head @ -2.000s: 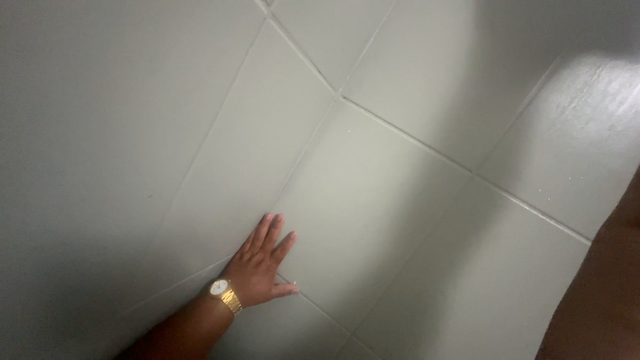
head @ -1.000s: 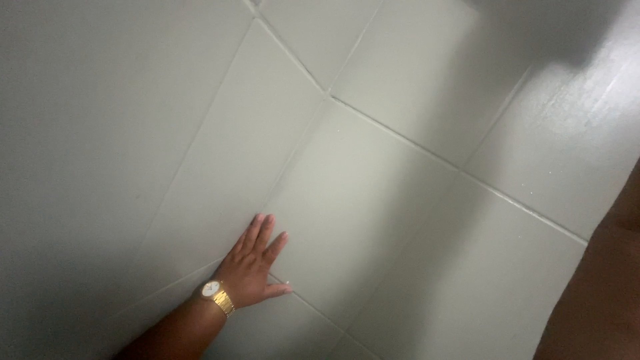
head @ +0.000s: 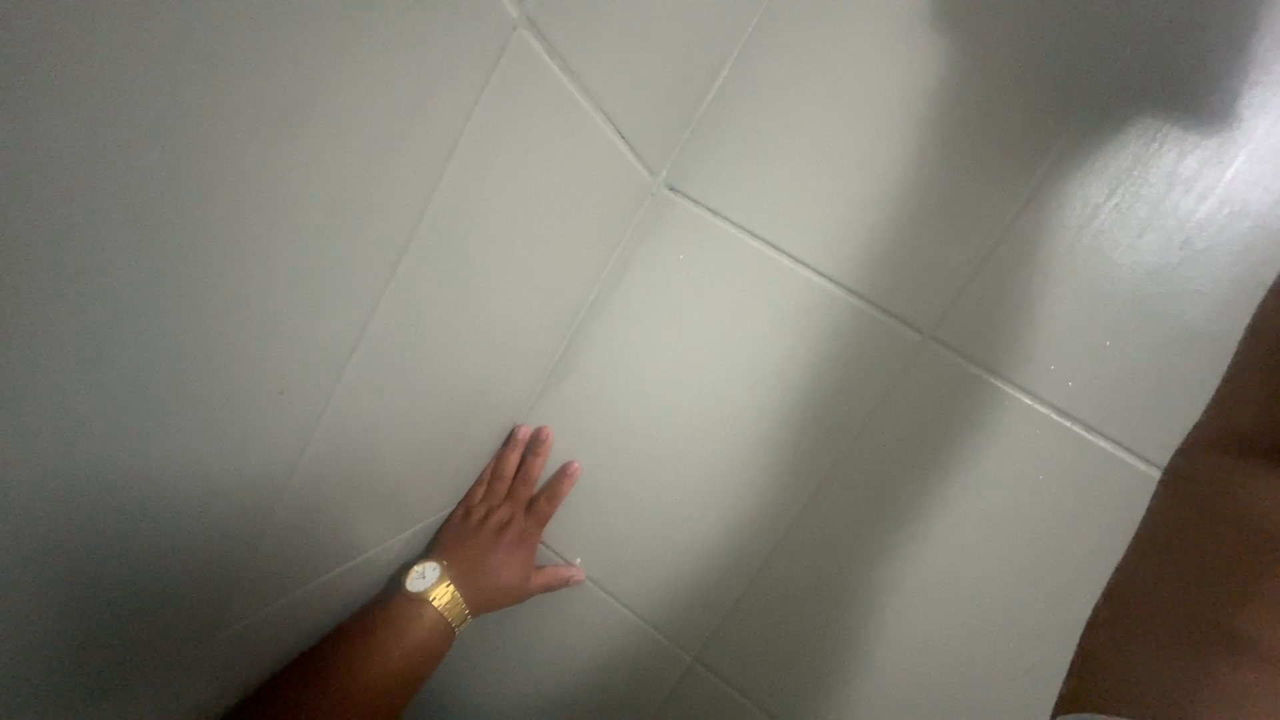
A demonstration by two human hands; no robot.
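Observation:
My left hand [head: 505,530] rests palm down with its fingers spread on a pale grey tiled surface [head: 720,380], low and left of centre, and holds nothing. Its fingertips lie beside the line where two tiled surfaces seem to meet. A wristwatch [head: 437,592] with a gold metal band and a white dial is on that wrist. Grout lines run between the tiles near the thumb. My right hand is outside the view.
Bare skin, perhaps of a leg [head: 1190,560], fills the lower right edge. A tiled surface [head: 300,220] stretches along the left. Broad shadows cross the tiles, with a glossy bright patch at the upper right. Small white specks dot the tiles.

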